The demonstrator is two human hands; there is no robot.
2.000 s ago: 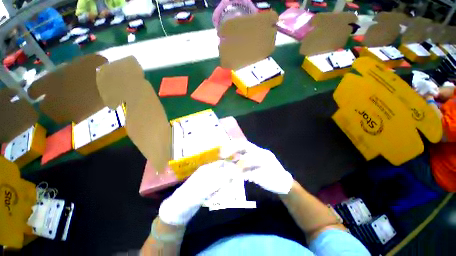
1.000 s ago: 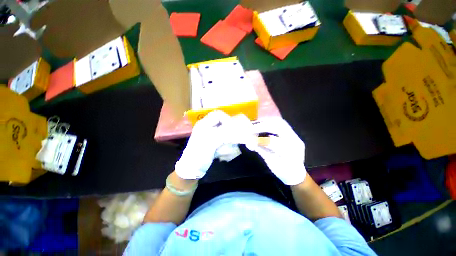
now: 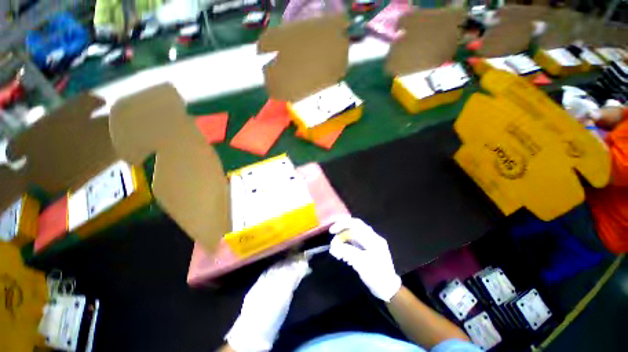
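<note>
An open yellow carton (image 3: 272,230) with a tall brown lid flap (image 3: 186,165) at its left sits on a pink pad (image 3: 206,265). A flat white piece with dark spots (image 3: 265,192) lies in it. My white-gloved left hand (image 3: 268,302) is below the pad's front edge. My white-gloved right hand (image 3: 366,258) is at the pad's lower right corner, fingers curled. A thin white piece (image 3: 317,251) spans between the fingertips of both hands; it is small and blurred.
More open cartons (image 3: 413,96) and orange-red squares (image 3: 262,130) are on the green belt. Flat yellow cartons (image 3: 516,151) stand right and left. A white unit with cord (image 3: 63,320) is lower left. Stacked units (image 3: 496,289) are lower right, and a person in orange (image 3: 613,199) is at the right edge.
The view has tilted back up. My hands, close together before, have moved apart, with the thin white piece now visible between them. The white crumpled piece below them no longer shows.
</note>
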